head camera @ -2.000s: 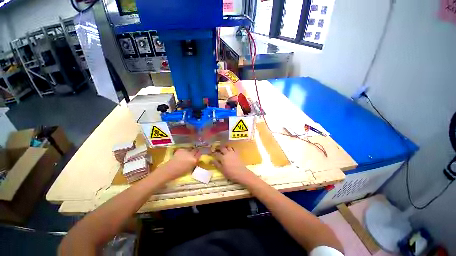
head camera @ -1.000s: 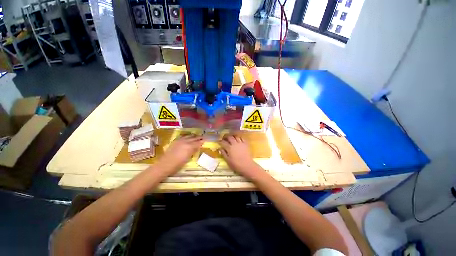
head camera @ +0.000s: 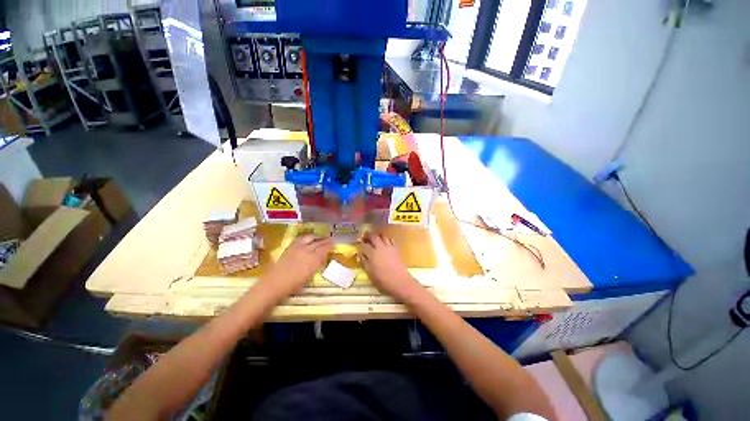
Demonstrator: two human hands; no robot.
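My left hand (head camera: 303,256) and my right hand (head camera: 381,258) rest at the work spot under the heat press (head camera: 345,107), one on each side, fingertips close to the die area. What lies between the fingertips is too small and blurred to tell. A loose white workpiece (head camera: 339,274) lies flat between the hands, nearer the front edge. Stacked workpieces (head camera: 238,253) with layered edges stand left of my left hand. The blue clamp arms (head camera: 345,179) sit above, with clear guards carrying warning signs (head camera: 280,203) on both sides. The yellow-amber base plate (head camera: 452,247) lies under the press.
Wooden edge strips (head camera: 460,301) run along the bench front. A red-handled tool (head camera: 415,169) is behind the right guard. Red-black leads (head camera: 526,238) lie at right beside a blue cabinet (head camera: 567,214). Open cartons (head camera: 41,255) stand on the floor at left.
The camera view has shifted. My hands stay at the work spot with only slight finger movement. The loose workpiece and the stacks look unmoved on the bench.
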